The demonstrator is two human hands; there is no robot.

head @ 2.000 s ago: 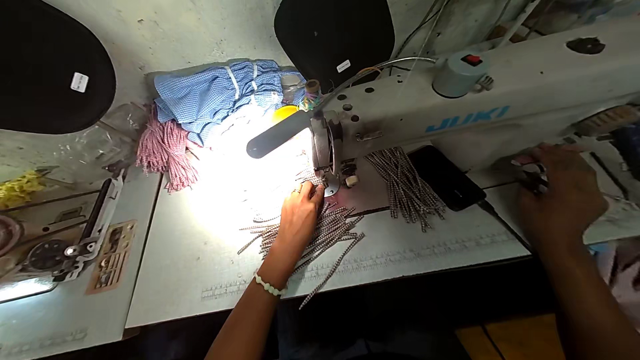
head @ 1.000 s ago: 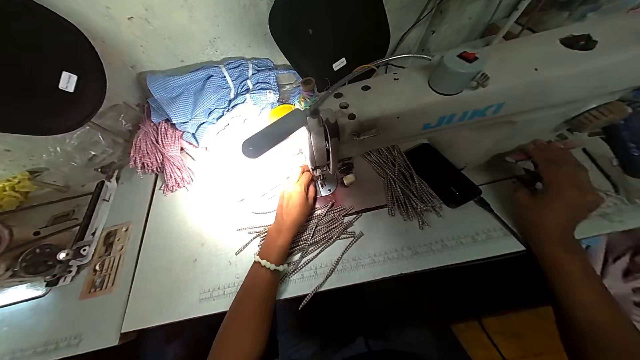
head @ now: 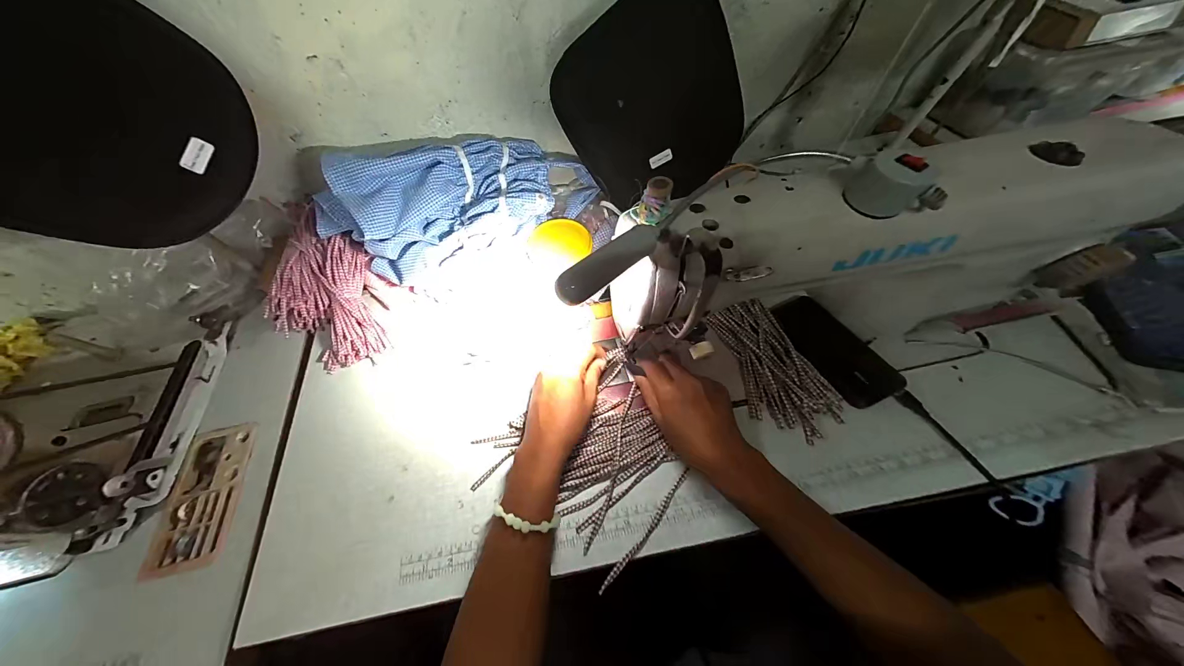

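A Juki sewing machine (head: 888, 222) stands across the worktable. My left hand (head: 562, 402) is just left of its needle area, fingertips at the end of a dark-and-white patterned fabric strip. My right hand (head: 689, 407) is on the other side, its fingertips by the presser foot and the strips there. Whether either hand grips a strip is hard to see. Below and between both hands lies a loose pile of patterned fabric strips (head: 606, 453). A second bundle of such strips (head: 772, 370) lies right of the needle area, beside a black smartphone (head: 837, 351).
Gathered blue checked fabric (head: 416, 199) and a bundle of pink strips (head: 328, 296) lie at the back left. A cable (head: 953, 439) runs from the phone over the front edge. Another machine (head: 83, 462) stands at left. A brush (head: 1082, 266) lies at far right.
My right hand has moved left from beyond the phone to the needle area, leaving what looks like thread snips on the table at right. My left hand stays beside the needle area.
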